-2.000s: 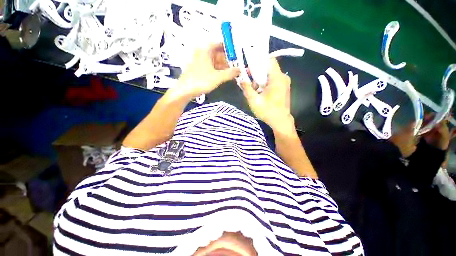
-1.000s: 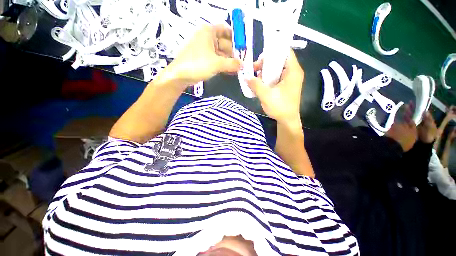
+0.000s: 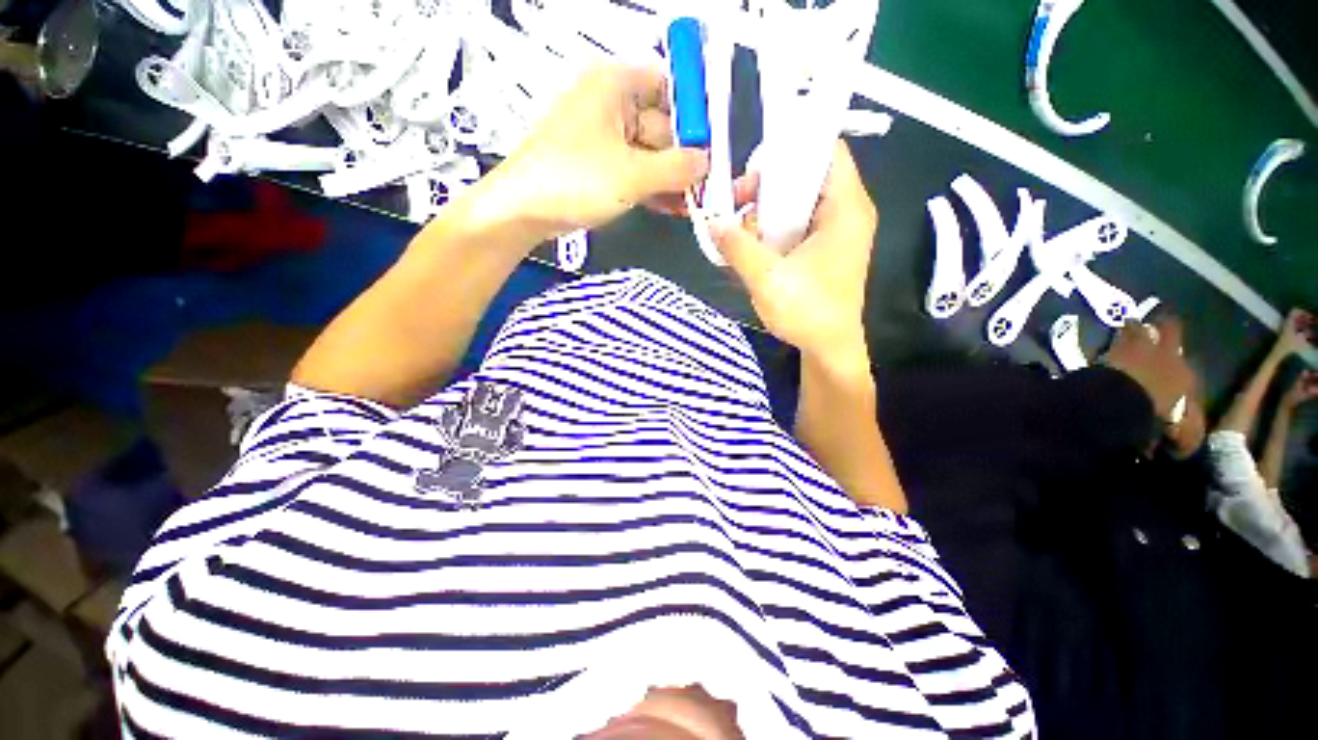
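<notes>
My left hand grips the lower left side of a white curved housing shell that holds a bright blue insert. Thin dark and red strands show near my left fingertips at the shell's lower end. My right hand holds a second, wider white shell close beside the first, its thumb reaching to the first shell's lower end. A dark gap shows between the two shells. Their upper ends are overexposed, so details there cannot be told.
A heap of loose white shells lies at the left of the bench. Several shells lie right on the dark bench. White curved parts sit on the green belt. A neighbour's hand is at the right.
The two shells have moved apart slightly since the oldest frame and now stand side by side. Parts on the belt have shifted. The neighbour's hand now reaches over the small heap at the right.
</notes>
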